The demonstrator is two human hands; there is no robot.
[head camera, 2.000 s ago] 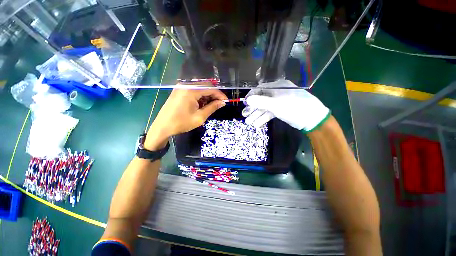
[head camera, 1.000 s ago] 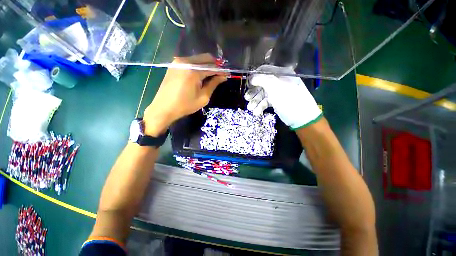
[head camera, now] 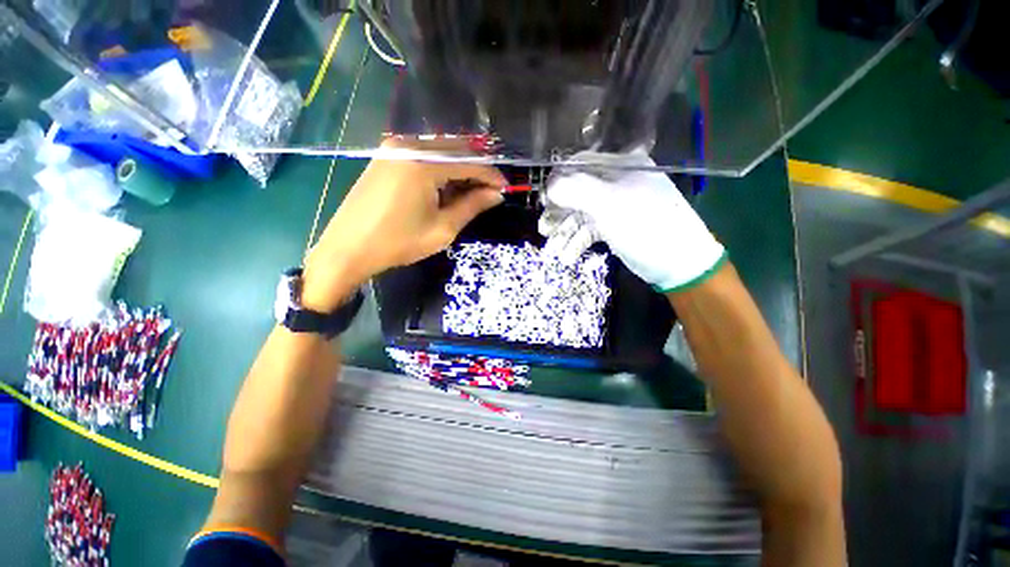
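Note:
My bare left hand (head camera: 415, 210), with a dark wristwatch, pinches a thin red wire lead (head camera: 517, 189) under the machine head. My right hand (head camera: 637, 216), in a white knit glove with a green cuff, is at the lead's right end by the machine's small tooling. Its fingertips are partly hidden, and I cannot tell if they grip the lead. Below the hands, a black tray (head camera: 421, 321) with a blue strip holds a heap of tiny white-blue pieces (head camera: 526, 297). Red, black and white leads (head camera: 460, 369) lie in front of the tray.
The dark machine (head camera: 532, 78) stands above the hands, behind a clear guard (head camera: 332, 151). A ribbed grey panel (head camera: 532, 465) is nearest me. At left are lead piles (head camera: 100, 360), plastic bags (head camera: 78, 260), a blue bin (head camera: 144, 155) and a green roll (head camera: 146, 181). A red bin (head camera: 919, 354) is at right.
Against two seconds ago, the guard's edge sits lower over the hands and the view has shifted. Since one second ago, both hands and the lead appear slightly lower in the picture.

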